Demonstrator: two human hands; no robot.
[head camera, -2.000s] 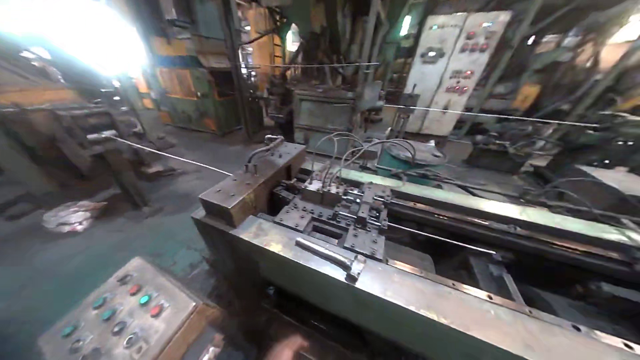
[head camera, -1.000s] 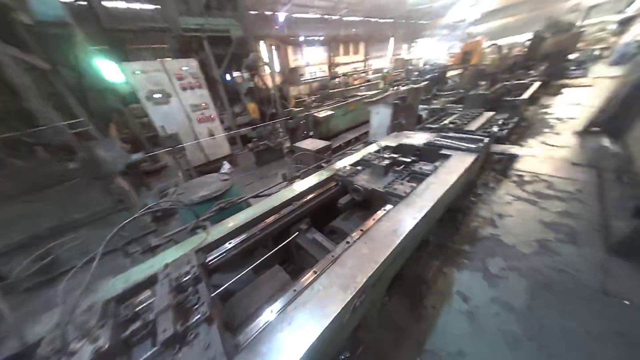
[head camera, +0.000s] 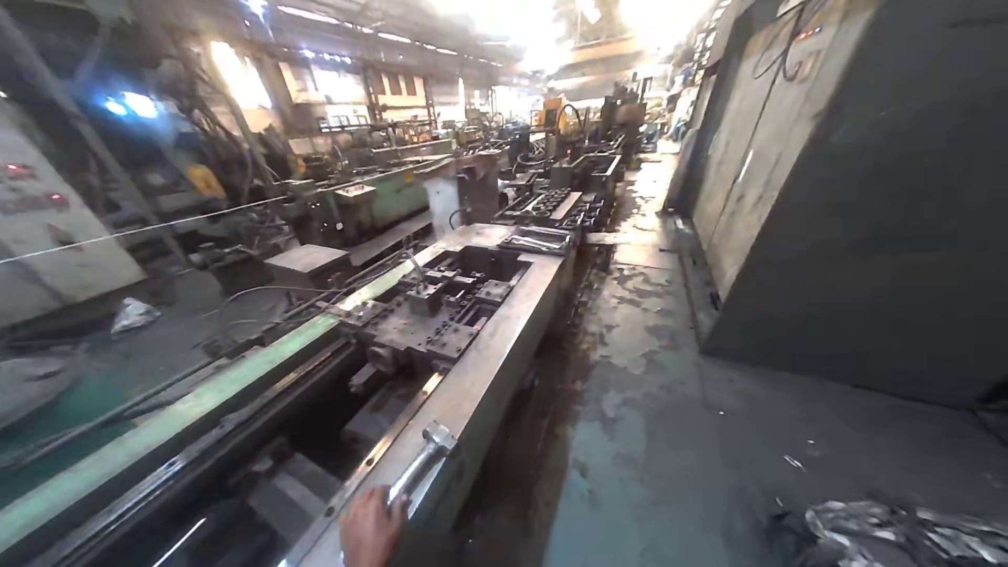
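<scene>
My left hand (head camera: 372, 526) is at the lower edge of the view, left of the middle. Its fingers are closed around the near end of a bare metal hammer-like tool (head camera: 419, 466), whose short blocky head points away and to the right. Tool and hand are over the flat metal rail (head camera: 492, 358) of a long machine bed; whether the tool touches the rail I cannot tell. Beyond them, a bolted steel carriage (head camera: 417, 324) sits across the bed. My right hand is not in view.
Metal bars or tools (head camera: 537, 240) lie at the bed's far end. A green side rail (head camera: 197, 402) runs along the left. To the right is a walkway with worn paint (head camera: 638, 441), bounded by a large dark cabinet (head camera: 874, 213). Crumpled shiny material (head camera: 906, 535) lies at lower right.
The view has swung far to the right along the machine. Two seconds ago a similar metal tool lay on the rail with no hand on it; now my left hand holds one.
</scene>
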